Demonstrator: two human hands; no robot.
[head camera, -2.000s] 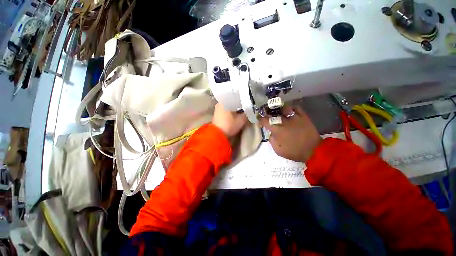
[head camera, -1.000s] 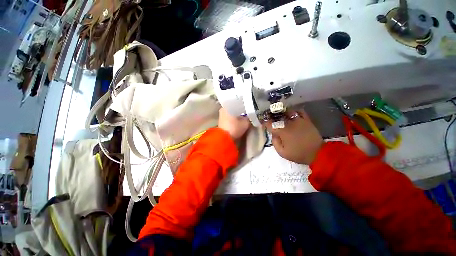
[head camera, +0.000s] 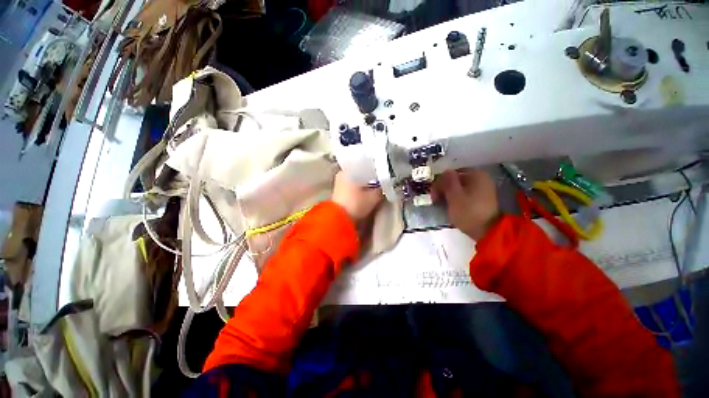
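Observation:
A cream bag body with a yellow stripe lies left of the machine head, its near part reaching under the presser foot. Long cream straps hang from it over the table's front edge. My left hand is on the bag just left of the needle area, holding its edge; its fingertips are partly hidden by the machine head. My right hand is right of the presser foot, fingers bent towards it; whether they pinch anything cannot be told.
The white machine head spans the upper right. Scissors with red and yellow handles and a small green tool lie on the bed at right. More beige bags are at left, brown strips and clear plastic behind.
My right hand has drawn slightly right, away from the presser foot and off the bag's edge, uncovering metal bed. My left hand stays on the bag. The view has shifted slightly.

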